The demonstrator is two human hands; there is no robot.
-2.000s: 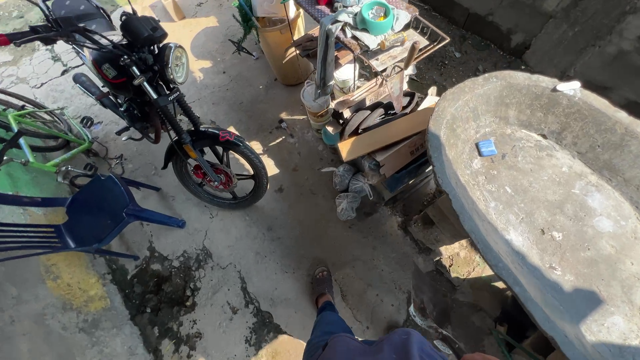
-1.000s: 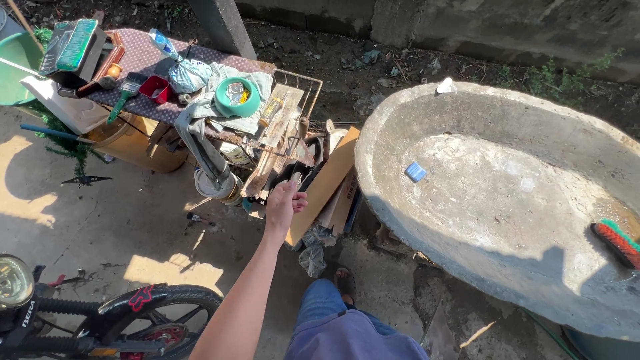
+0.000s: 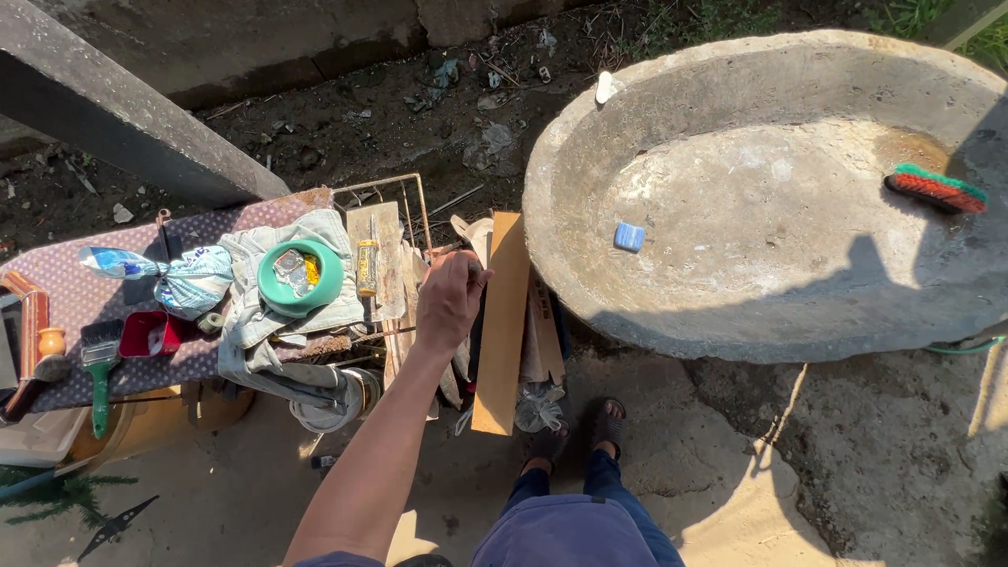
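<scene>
My left hand (image 3: 451,299) is closed over the cluttered rack beside the stone basin, at the left edge of an upright cardboard piece (image 3: 501,331). The end of a brown handle (image 3: 473,271) shows between its thumb and fingers; the rest of that tool is hidden. Left of the hand lie weathered wooden boards (image 3: 387,268) and a small yellow cylinder (image 3: 367,268). Farther left, a teal bowl (image 3: 272,295) with small items rests on a grey cloth (image 3: 335,228). My right hand is out of view.
A large oval stone basin (image 3: 563,157) stands at the right, holding a blue block (image 3: 629,236) and a red-and-green brush (image 3: 937,189). The patterned tabletop (image 3: 71,252) bears a green paintbrush (image 3: 100,378), a red cup (image 3: 150,334) and a tied plastic bag (image 3: 193,276). A post (image 3: 134,110) rises behind.
My left hand, out of view two seconds ago, came in over the rack and is now closed on a handle. The view has swung, and the motorcycle has left it.
</scene>
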